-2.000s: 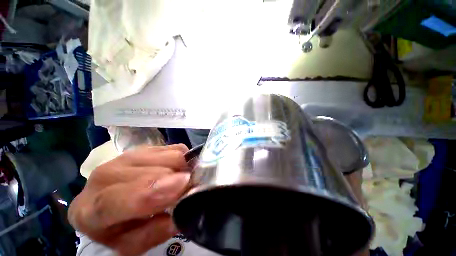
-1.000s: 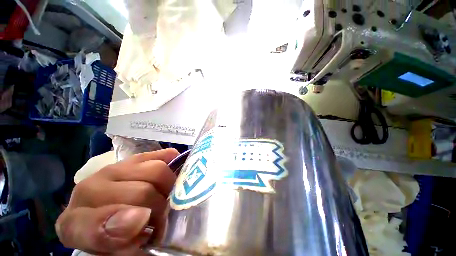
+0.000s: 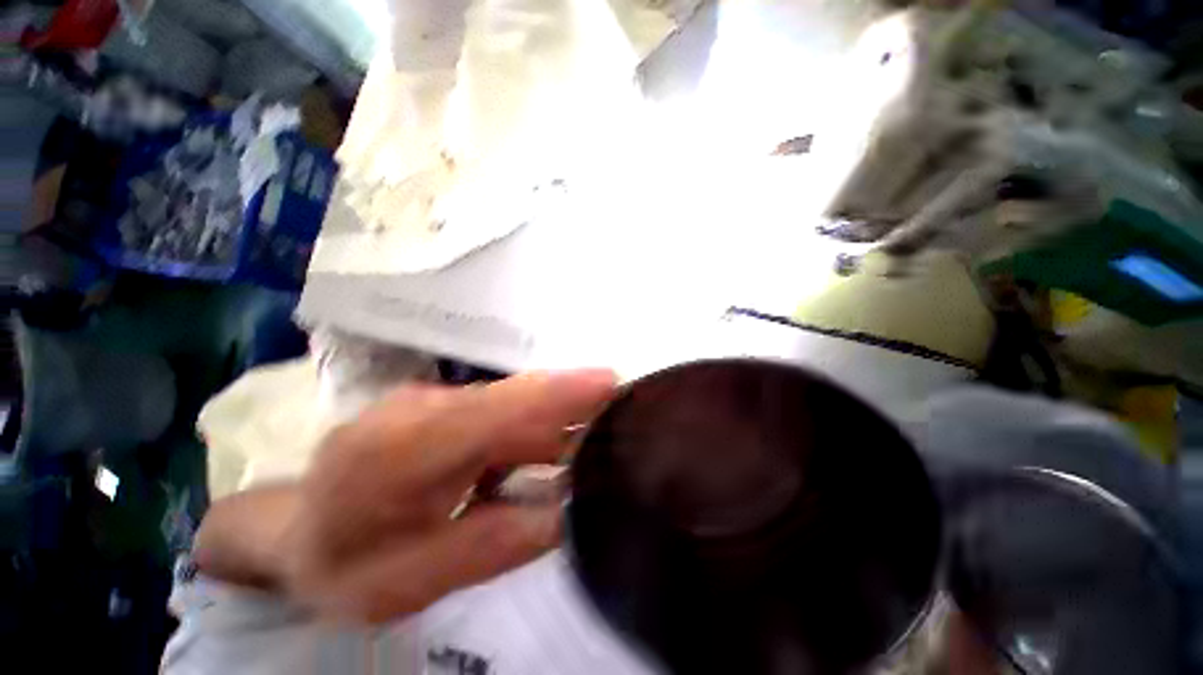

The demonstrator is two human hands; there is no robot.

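My left hand (image 3: 409, 495) is blurred, at lower centre-left, shut on the handle side of a metal mug (image 3: 752, 514). The mug's round opening faces me; its inside is dark and its contents cannot be told. A grey round lid-like piece (image 3: 1069, 567) with a shiny rim is to the right of the mug. A blurred bit of my right hand (image 3: 970, 649) shows at its lower left edge, mostly hidden by the mug and cut off by the frame.
Behind are the white machine table (image 3: 409, 297), glaring bright, cream cloth (image 3: 501, 119) on it, and the sewing machine (image 3: 950, 145) with a green panel (image 3: 1108, 264). Dark scissors (image 3: 1016, 343) lie at right. A blue crate (image 3: 284, 218) of scraps is at left.
The mug has tipped, so its opening now shows instead of its labelled side, and it sits lower. The round lid-like piece is visible again at right. The view has shifted and blurred.
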